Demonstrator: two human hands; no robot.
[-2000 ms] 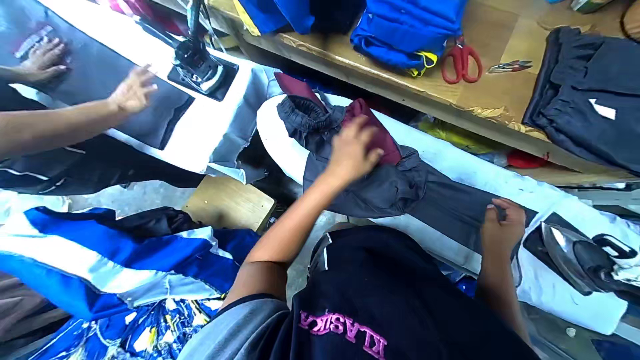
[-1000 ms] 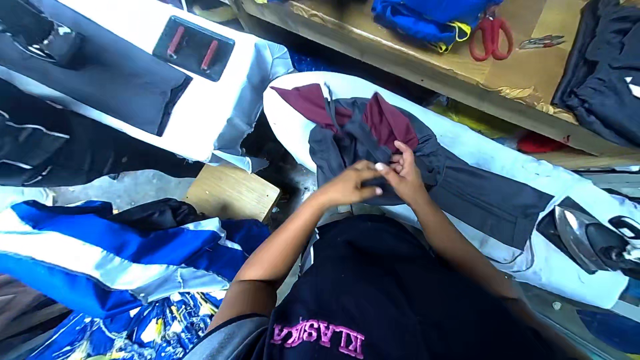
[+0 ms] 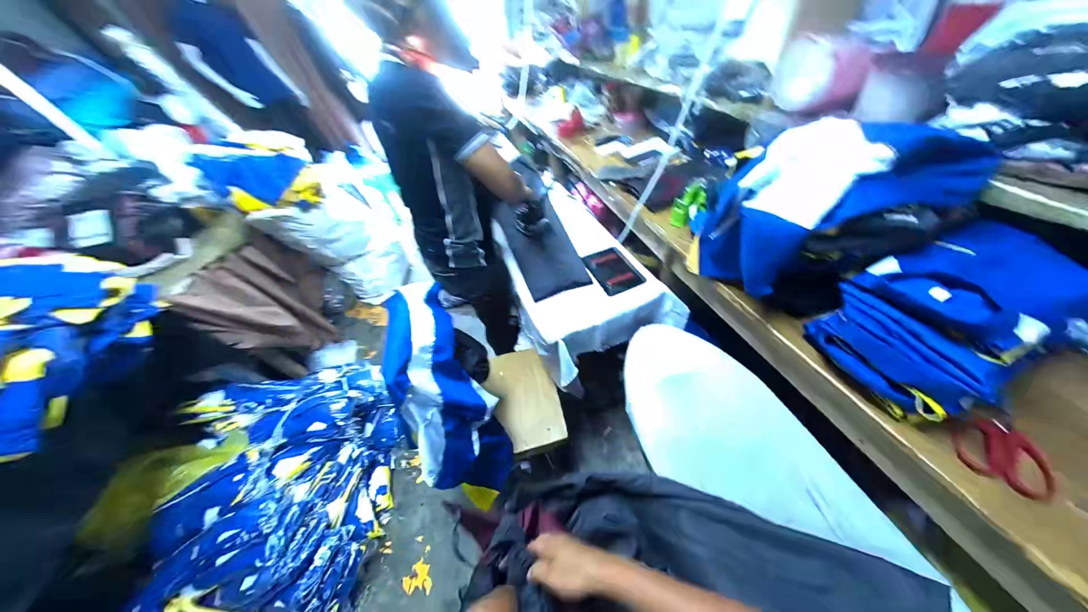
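Observation:
A dark grey garment (image 3: 671, 518) with maroon parts (image 3: 537, 520) is bunched at the bottom centre, off the rounded end of the white ironing board (image 3: 714, 408); its smoother length runs right across the board's lower part. My right hand (image 3: 568, 565) is closed on the bunched cloth beside the maroon part. My left hand (image 3: 495, 600) shows only as a sliver at the bottom edge against the same garment; its fingers are hidden.
A wooden stool (image 3: 525, 404) and draped blue-and-white cloth (image 3: 433, 382) stand ahead. Left lies a heap of blue garments (image 3: 280, 484). Red-handled scissors (image 3: 1003, 459) and folded blue clothes (image 3: 926, 331) are on the wooden shelf. A person (image 3: 442, 161) works at a white-covered table (image 3: 586, 323).
The garment's bunched end, on the board's rounded end before, is now off it and nearer to me. My hands have moved with it. The view has swung left and up.

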